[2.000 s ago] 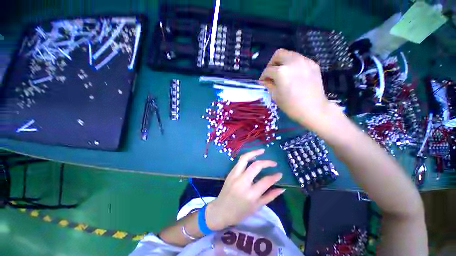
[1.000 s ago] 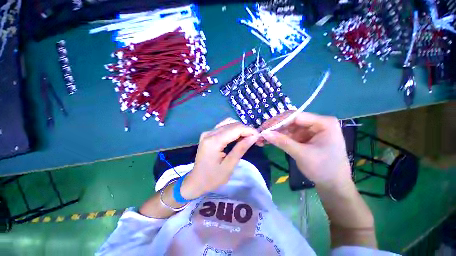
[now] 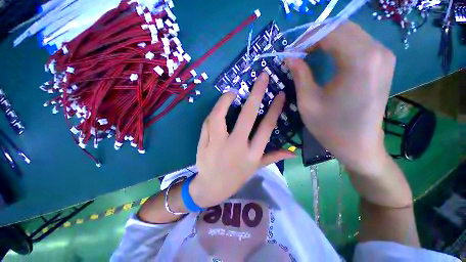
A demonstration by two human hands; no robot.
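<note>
The dark circuit board panel [image 3: 265,71] lies tilted near the bench's front edge, partly hidden by my hands. My left hand [image 3: 237,133] lies over it, fingers spread on its surface and thumb out to the side. My right hand [image 3: 347,87] is at its right side, thumb and index finger closed on a white flat cable [image 3: 294,53] at the panel. The exact contact point is hidden by the fingers. Thin flat cables stand up from the panel's far side, and others extend up and right behind my right hand.
A large pile of red leads with white plugs [image 3: 120,71] lies left of the panel. White flat cables [image 3: 76,20] lie behind it. One red lead [image 3: 225,41] points toward the panel. A narrow board strip [image 3: 11,113] is at far left. A black stool [image 3: 416,130] stands beyond the bench edge.
The view has moved closer. My left hand has opened from a pinch and spread over the panel. My right hand has moved up and forward to the panel's right side.
</note>
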